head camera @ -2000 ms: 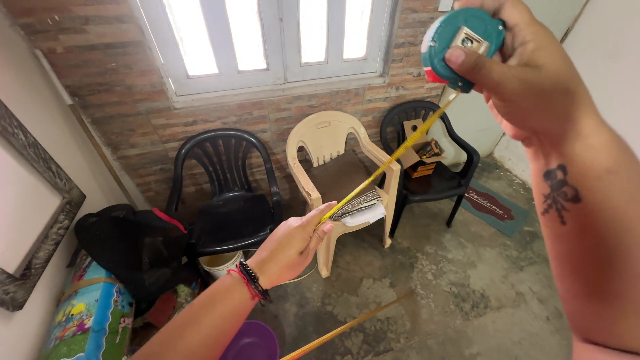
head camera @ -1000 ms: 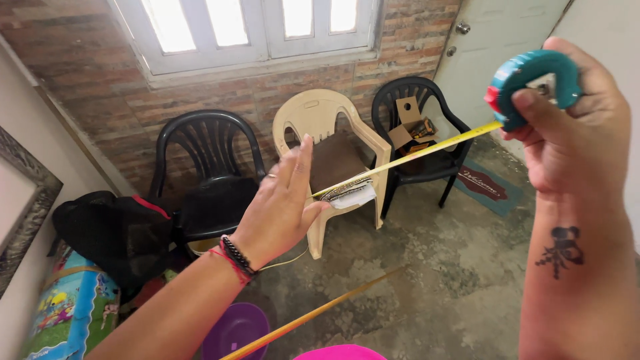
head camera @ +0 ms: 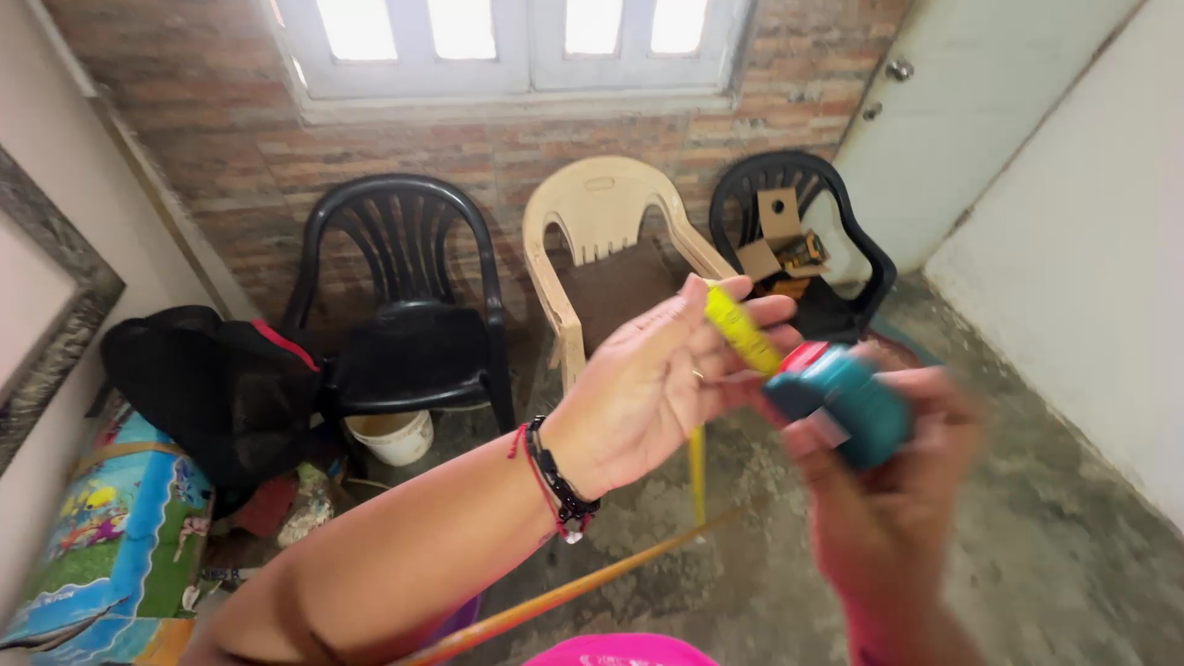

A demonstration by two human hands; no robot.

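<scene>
My right hand (head camera: 888,462) is closed around a teal and red tape measure (head camera: 860,407), blurred and right of centre. A short stretch of its yellow blade (head camera: 740,328) runs from the case to my left hand (head camera: 657,388), which is turned palm up, with the blade between thumb and fingers. More yellow blade (head camera: 697,476) hangs below that hand toward the floor. Lower down, a thin orange-yellow stick (head camera: 573,589) slants across the view; what supports it is hidden.
A black plastic chair (head camera: 402,361), a beige armchair (head camera: 601,199) and another black chair (head camera: 869,250) bearing an open cardboard box (head camera: 779,217) line the brick-patterned wall. A white bucket (head camera: 398,437), a black bag (head camera: 213,398) and a bright pink object (head camera: 622,652) are also in view.
The tape measure in my right hand has come down and closer to my left hand, so the blade between them is much shorter. My left hand has turned palm up.
</scene>
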